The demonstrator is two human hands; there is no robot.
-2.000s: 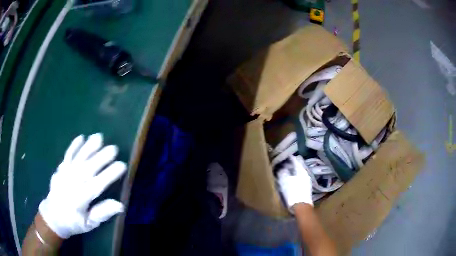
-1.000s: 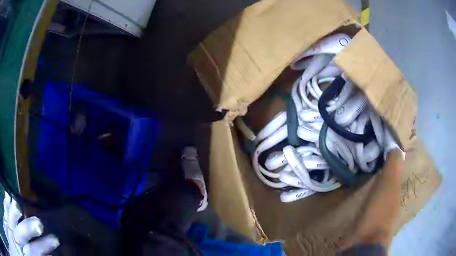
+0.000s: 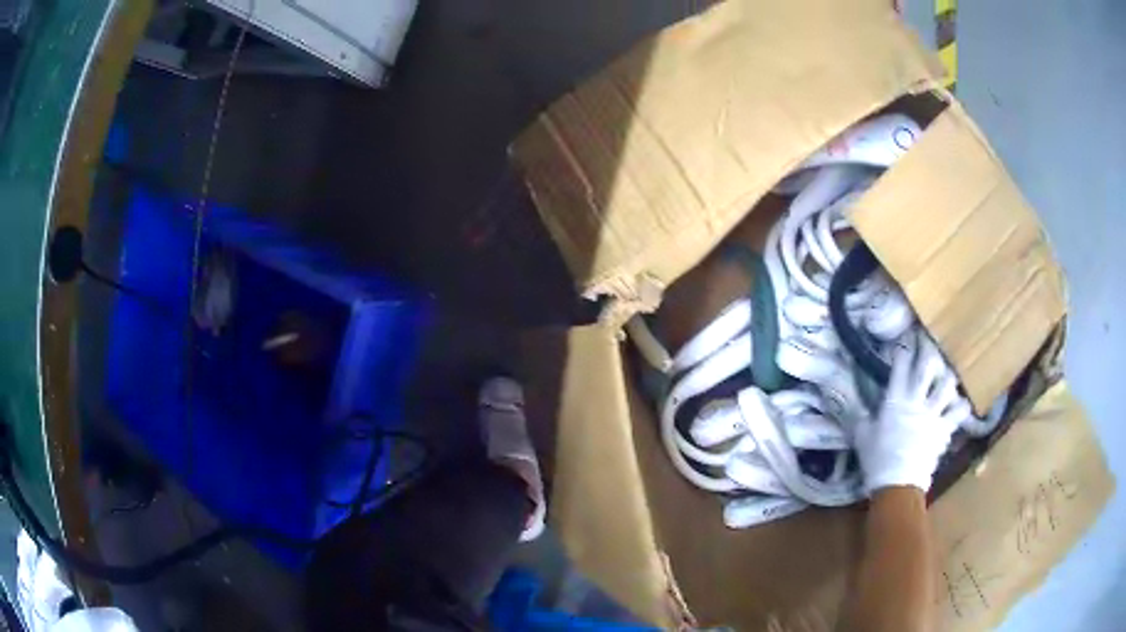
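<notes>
A brown cardboard carton [image 3: 704,148] with open flaps stands on the floor at the right. It holds many white neck fans [image 3: 768,432], with a grey-green one [image 3: 764,324] and a dark navy one [image 3: 850,309] among them. My right hand [image 3: 908,432], in a white glove, reaches into the carton's right side and lies on the fans with fingers spread; whether it grips one cannot be told. My left hand [image 3: 62,599], also white-gloved, is cut off at the lower left corner beside the bench edge, and its fingers are mostly hidden.
The green bench [image 3: 27,247] with its worn edge runs down the left. A blue bin [image 3: 266,370] with a few items stands below it, with black cables nearby. A pale cabinet [image 3: 340,31] is at the top. A shoe [image 3: 510,451] is left of the carton.
My right hand, blurred over the carton's right edge a second ago, is now inside on the fans. Two seconds ago it was at the carton's left side. My left hand has left the bench top.
</notes>
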